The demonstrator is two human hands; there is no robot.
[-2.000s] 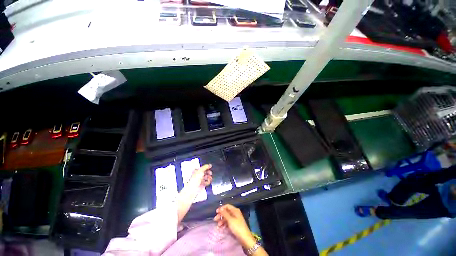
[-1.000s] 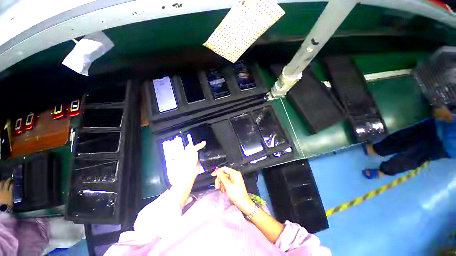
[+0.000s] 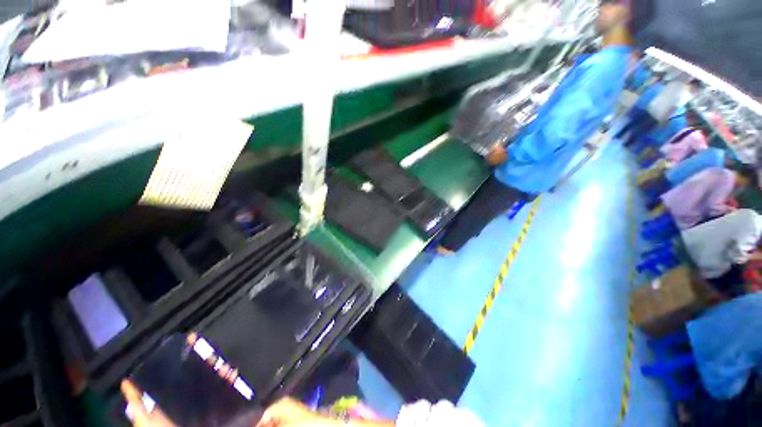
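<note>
A dark glossy slab, seemingly a phone (image 3: pixel 184 379), is at the lower left with a bright glare strip at its right. My left hand (image 3: pixel 144 407) grips its lower left edge; the hand is blurred and cut off by the bottom edge. My right hand (image 3: pixel 292 414) is right of the slab, mostly out of the picture; its grip is hidden. The black working tray (image 3: pixel 355 308) lies beyond, with dark glossy phones at its right end. Behind it, a second black tray (image 3: pixel 150 313) holds a pale lit phone (image 3: pixel 98 310) and darker slots.
A metal post (image 3: pixel 314 150) stands behind the trays. A dotted yellow sheet (image 3: pixel 199 167) hangs from the shelf. Black trays (image 3: pixel 363 213) lie beyond the post; another (image 3: pixel 414 346) is at the bench's front. A person in blue (image 3: pixel 568 125) stands at the bench; others sit far right.
The view has swung right, so the trays now appear further left and the aisle shows. The dark slab now appears larger and over the tray's left part, with my left hand at it.
</note>
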